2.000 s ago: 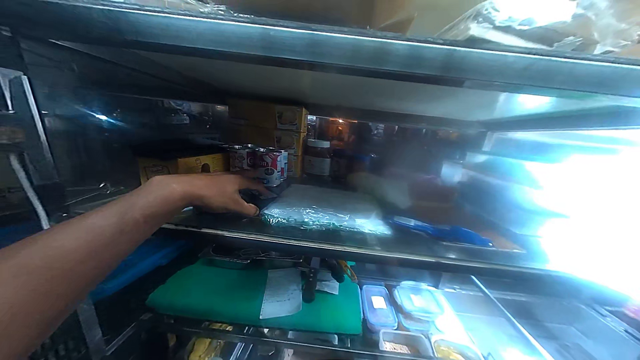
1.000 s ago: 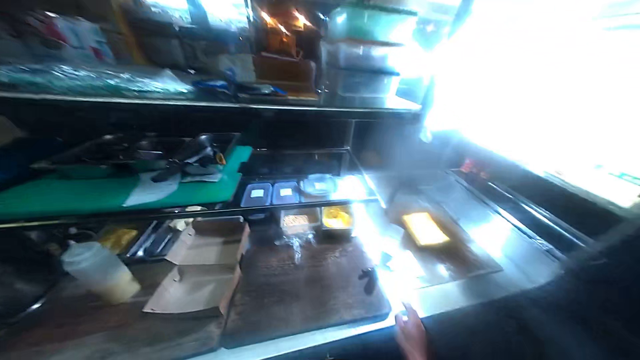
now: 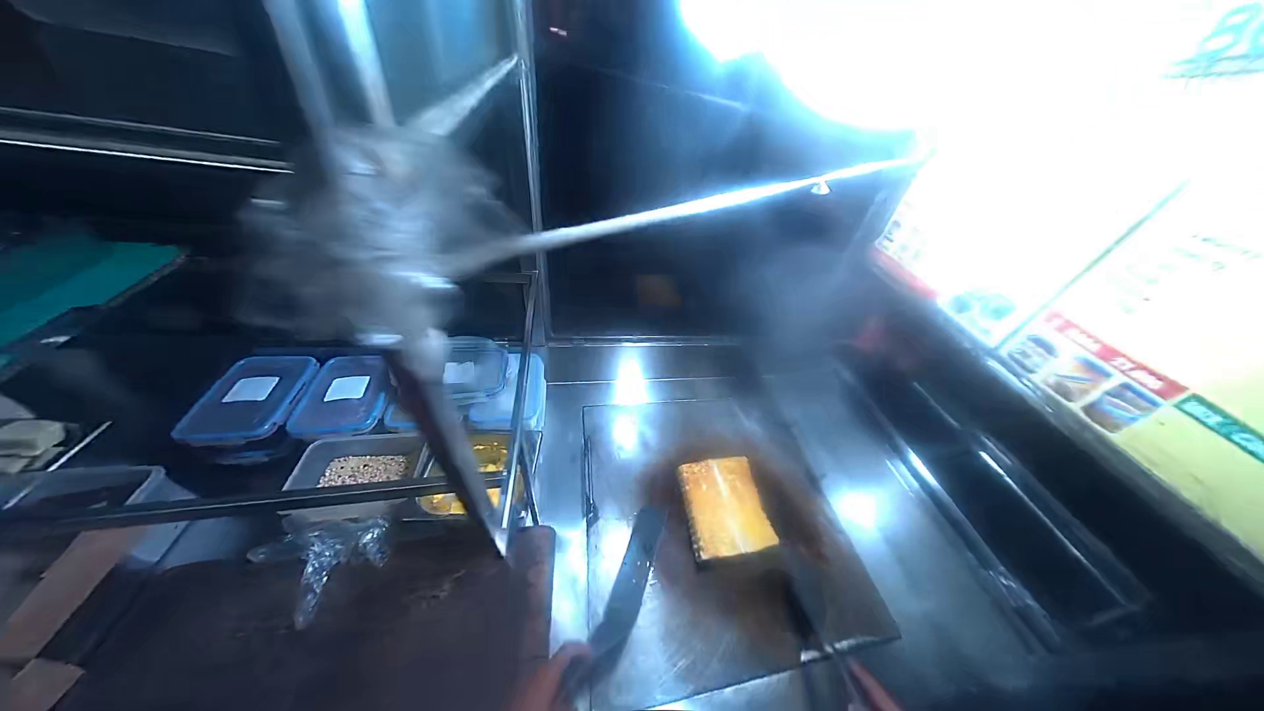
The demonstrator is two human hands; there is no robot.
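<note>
A golden-yellow rectangular slab of food [image 3: 729, 508] lies on a flat metal griddle plate [image 3: 681, 642], with haze above it. At the bottom edge, my left hand [image 3: 553, 679] is closed on a dark, flat-bladed utensil [image 3: 632, 583], whose blade points up beside the slab's left side. My right hand [image 3: 871, 688] shows only in part at the bottom edge, around the handle of another dark utensil [image 3: 805, 607]. The far end of that utensil is near the slab's lower right corner and is blurred.
Blue-lidded plastic boxes [image 3: 247, 398] stand behind a tray of chopped topping [image 3: 363, 470] and tubs of yellow food [image 3: 489, 457]. Crumpled clear plastic [image 3: 326, 563] lies on the dark board [image 3: 395, 632]. A blurred metal frame crosses the upper left; a dark ledge runs along the right.
The view has swung right, from the shelf to the griddle. One second ago a hand showed low beside the griddle; now both my hands are at the bottom edge, holding utensils.
</note>
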